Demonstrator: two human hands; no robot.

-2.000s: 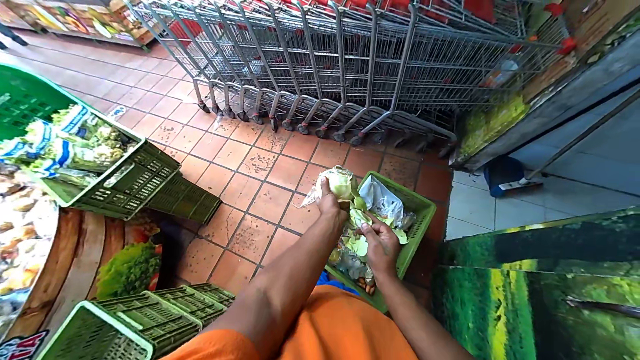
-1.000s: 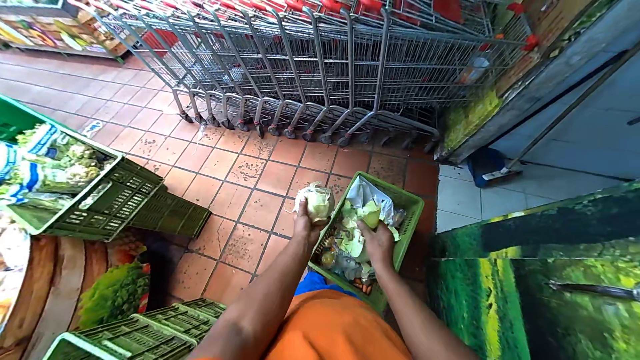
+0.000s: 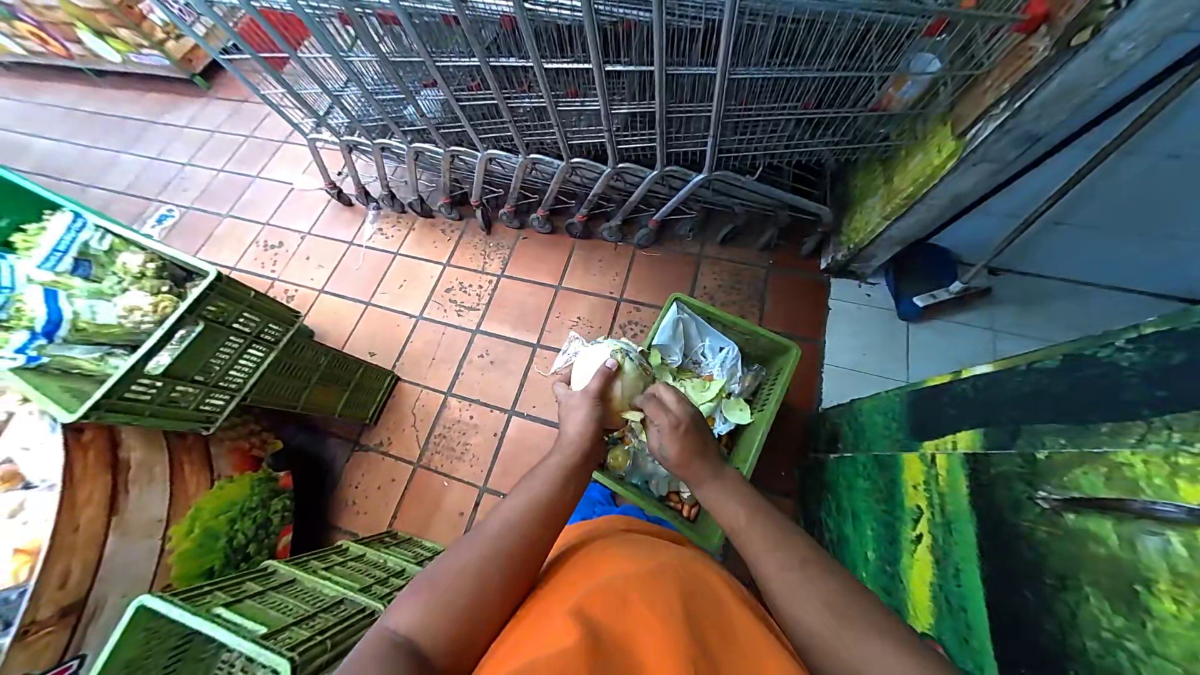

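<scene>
My left hand (image 3: 585, 405) holds a pale, roundish head of leafy vegetable (image 3: 626, 380), perhaps cabbage or cauliflower, with a white wrap bunched at its far left side. The fingers of my right hand (image 3: 677, 433) are bent against its lower right side; whether they grip a leaf is hard to tell. Below both hands stands a green plastic crate (image 3: 776, 384). In it lie loose pale green leaves (image 3: 701, 386), a clear plastic bag (image 3: 698, 342) and small brown items near its front end.
Nested metal shopping carts (image 3: 600, 94) stand ahead on the tiled floor. At left, a green crate (image 3: 202, 342) holds bagged vegetables and cauliflower. More green crates (image 3: 272, 600) are at lower left. A blue dustpan or bucket (image 3: 919, 277) with a long handle and a painted panel (image 3: 984, 525) are at right.
My right hand has come from over the crate back to the vegetable head; one second ago it held a pale green leaf apart from it. My left hand keeps hold of the head.
</scene>
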